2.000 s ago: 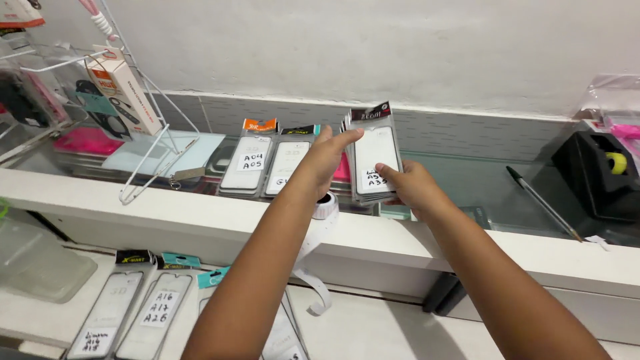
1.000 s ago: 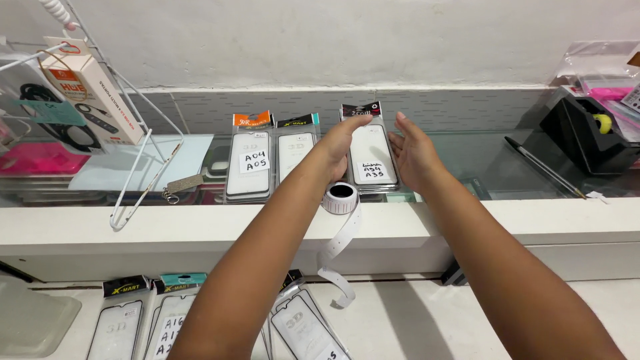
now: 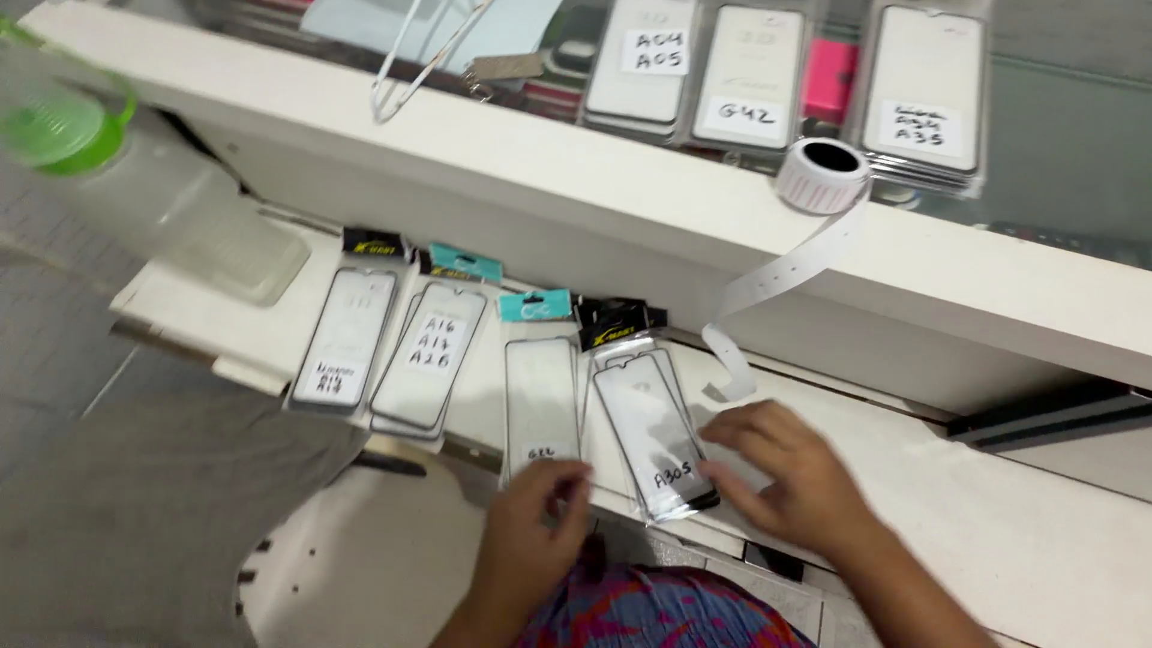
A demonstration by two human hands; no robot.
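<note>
My left hand [image 3: 540, 517], fingers bent, is at the lower end of a packaged screen protector marked G22 [image 3: 542, 387]; whether it touches is unclear. Beside the right edge of the pack marked A30S [image 3: 643, 423], which lies on other packs, my right hand [image 3: 765, 463] has its fingers apart. Farther left lie packs marked A16, A17 [image 3: 432, 360] and a pack with a handwritten label [image 3: 346, 333]. Up on the counter are packs marked A04, A05 [image 3: 639, 72], G42 [image 3: 749, 81] and a stack marked A35 [image 3: 927, 90]. A roll of white labels [image 3: 823, 180] trails its strip over the edge.
A clear plastic bottle with a green lid [image 3: 171, 189] lies across the left end of the lower shelf [image 3: 990, 531]. The raised counter ledge [image 3: 558, 166] runs above it. A white wire rack [image 3: 405, 72] with a hanging tag stands upper left. A white stool seat [image 3: 369, 558] is below.
Both hands have left the stack marked A35 on the counter and come down to the packs on the lower shelf. The view has tipped down.
</note>
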